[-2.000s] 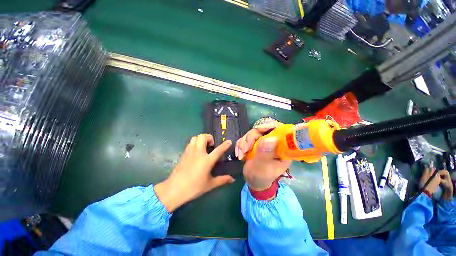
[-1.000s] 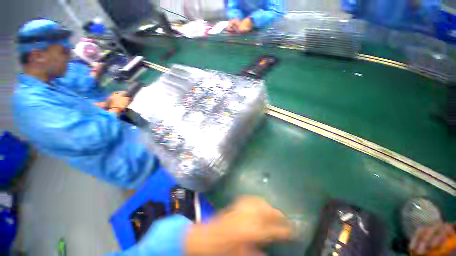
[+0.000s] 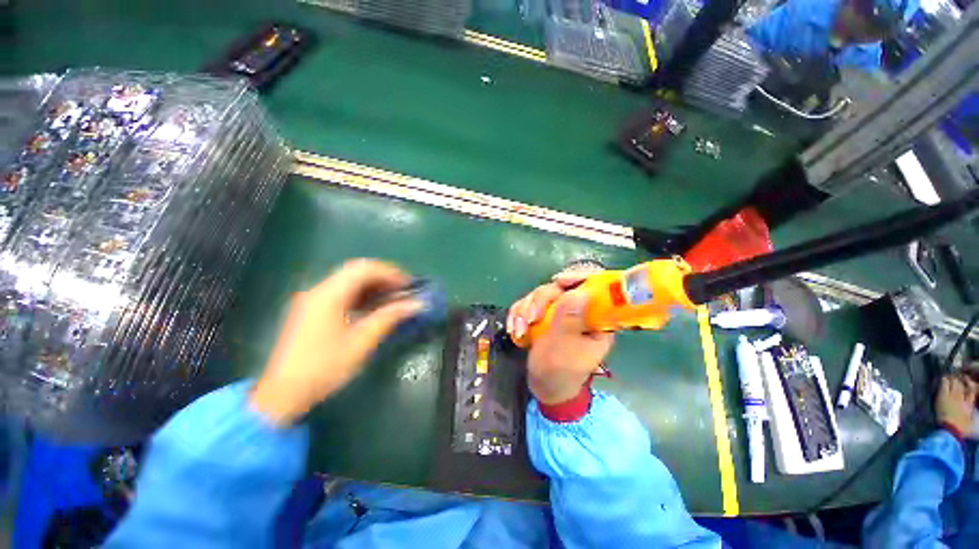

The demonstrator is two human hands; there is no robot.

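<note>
An open dark phone body with orange strips and a silvery end lies in a flat black fixture in front of me. My right hand holds the orange-yellow electric screwdriver, its front end at the phone's upper right edge; the tip is hidden by my fingers. My left hand is left of the phone, above the bench, blurred, with a small dark bluish-grey piece pinched between thumb and fingers.
A tall stack of clear blister trays stands left. A round silvery dish is partly behind the screwdriver. A red pouch lies by the metal post. A white tray with a dark phone is right. Another person's hand is far right.
The view swung left and back. My left hand has left the phone and now holds a small dark piece. The phone and fixture sit lower, nearer the bench's front edge.
</note>
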